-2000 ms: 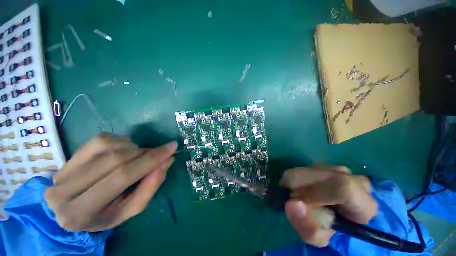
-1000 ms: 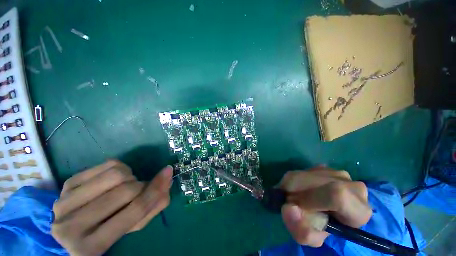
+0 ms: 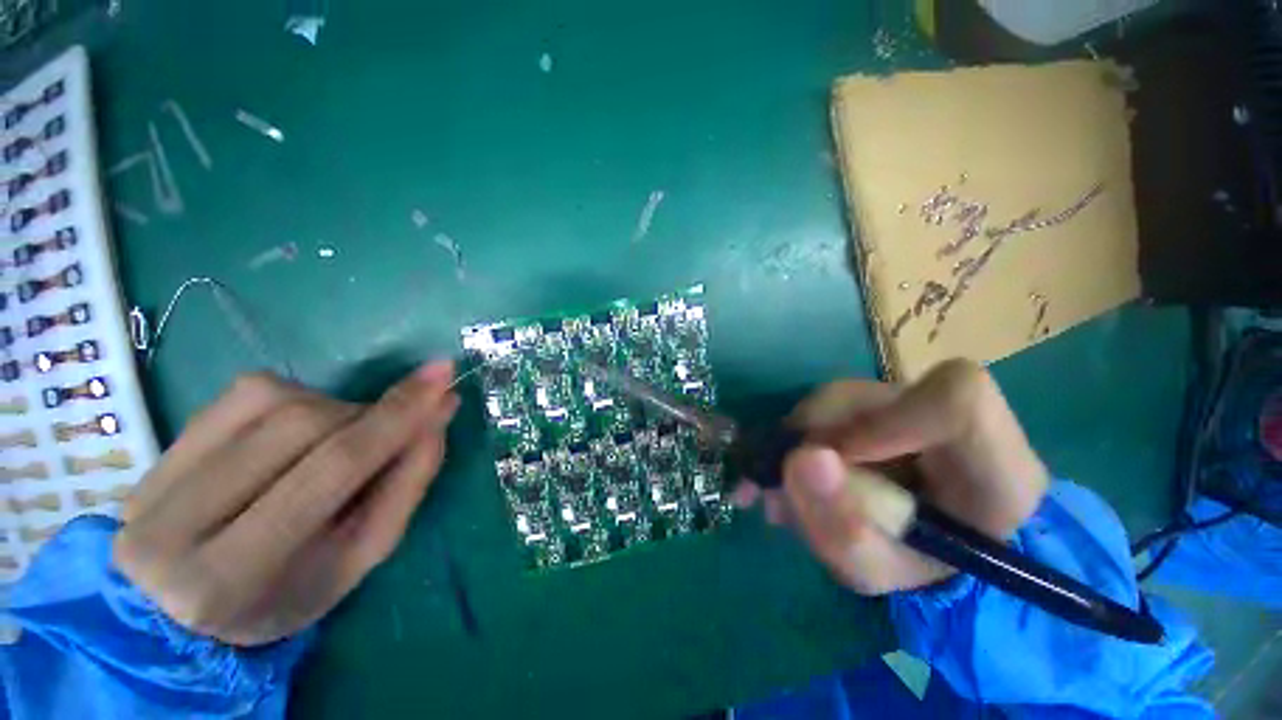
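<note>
A green circuit board panel (image 3: 598, 436) with two rows of repeated units lies flat on the mat in the middle. My right hand (image 3: 914, 471) holds a soldering iron (image 3: 1019, 570) like a pen; its metal tip is over the upper row of the panel, and I cannot tell if it touches. My left hand (image 3: 288, 485) is at the panel's left side, thumb and fingertips pinched on a thin solder wire (image 3: 468, 374) whose end reaches towards the panel's upper left. A loop of thin wire also shows behind the left hand.
A white component tray (image 3: 99, 281) with rows of dark and tan pieces stands at the left. A tan cardboard square (image 3: 1040, 141) with solder scraps is at the upper right, beside a black box (image 3: 1202, 197). Clear strips (image 3: 259, 127) lie on the green mat (image 3: 562, 169).
The iron's tip has moved from the lower row up to the upper row. My left hand has moved up and left along the panel's edge. The camera view has shifted slightly.
</note>
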